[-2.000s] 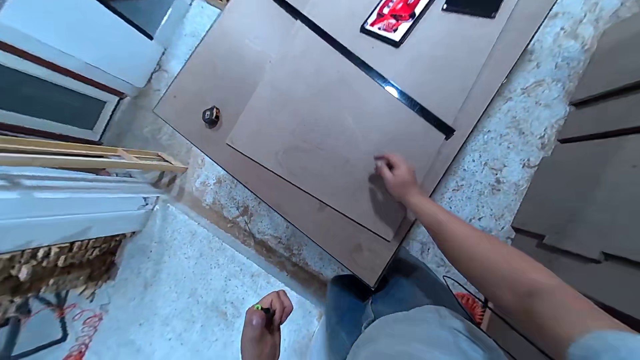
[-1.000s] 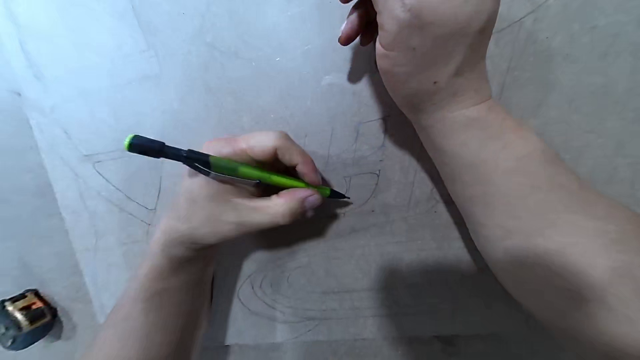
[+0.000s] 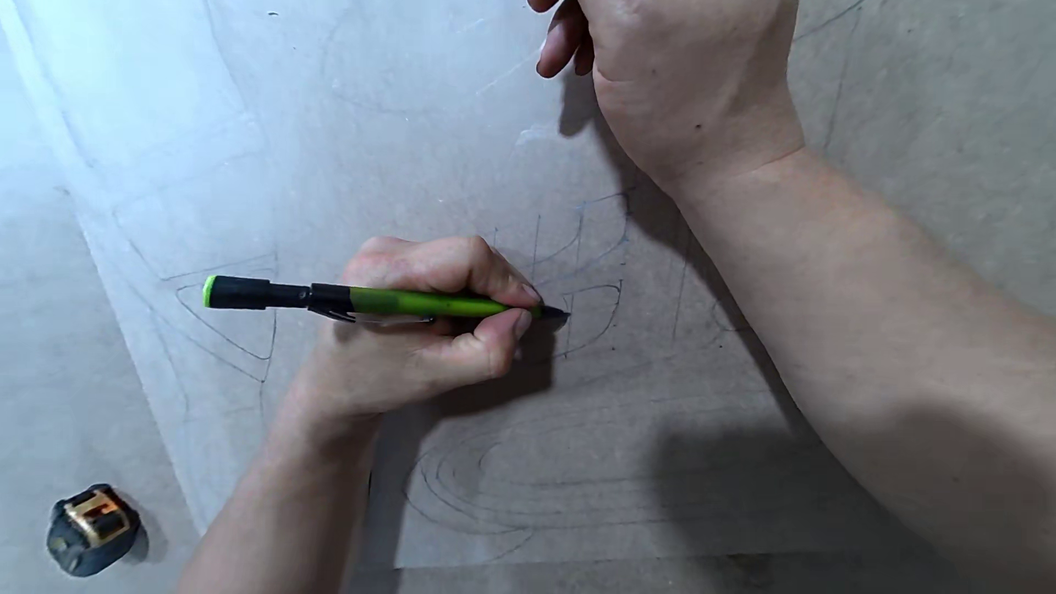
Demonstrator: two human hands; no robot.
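My left hand [image 3: 429, 318] holds a green and black mechanical pencil [image 3: 396, 302] between thumb and fingers. Its tip meets or is just above a large pale, translucent sheet [image 3: 528, 462], beside a small curved outline drawn in thin lines. More faint lines, some straight and some in nested curves, cover the sheet. My right hand [image 3: 685, 74] is higher up over the sheet with bent fingers, and the top edge of the view cuts it off. Whether it holds anything cannot be seen. Its forearm crosses the right side and casts a shadow.
A tape measure [image 3: 95, 528] with a dark case lies at the lower left, outside the sheet's slanting edge. A grey-brown board surface [image 3: 99, 396] shows beyond that edge and along the bottom.
The view is much closer than two seconds ago. My left hand, then off the board's edge with the pencil, is now over the sheet. Since one second ago the pencil tip has shifted only slightly.
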